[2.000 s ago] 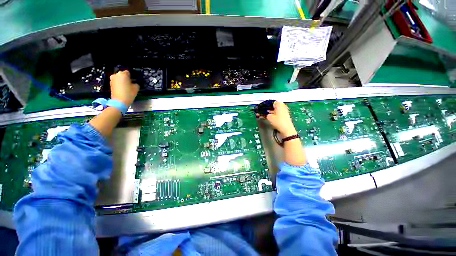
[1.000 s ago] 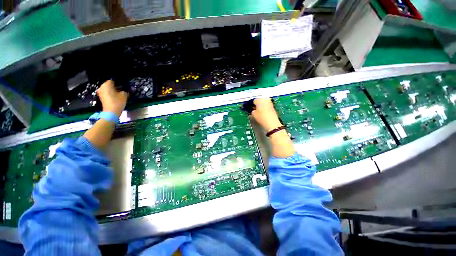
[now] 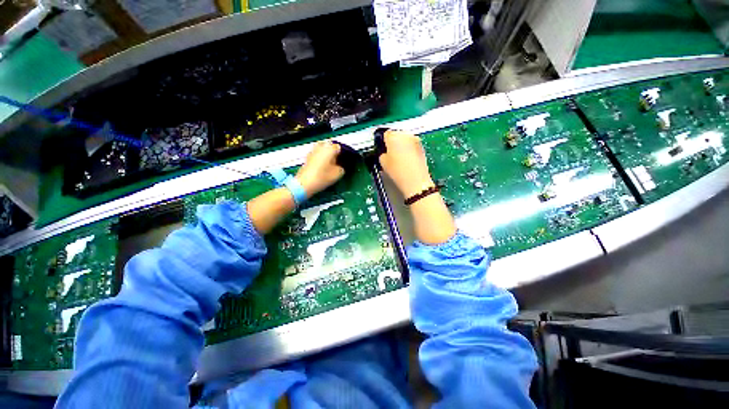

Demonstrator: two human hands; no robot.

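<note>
A green circuit board (image 3: pixel 320 279) lies on the rails in front of me. My left hand (image 3: pixel 322 166), with a light blue wrist strap and black finger cots, is over its upper right part, fingertips close together. My right hand (image 3: pixel 401 160), with a dark bead bracelet and black finger cots, is beside it at the gap by the board's upper right corner. The black cots hide the fingertips, so I cannot tell whether either hand holds a part.
More green boards lie to the right (image 3: pixel 511 184) and left (image 3: pixel 76 279). Behind the pale rail (image 3: pixel 468 112) are black trays with silver-grey parts (image 3: pixel 174 145) and yellow parts (image 3: pixel 254 120). A paper sheet (image 3: pixel 424 30) hangs at the back. A blue cord (image 3: pixel 60 117) crosses left.
My left hand has left the bins and moved right, over the board beside my right hand. My right hand stays near the board gap. The view has shifted and tilted.
</note>
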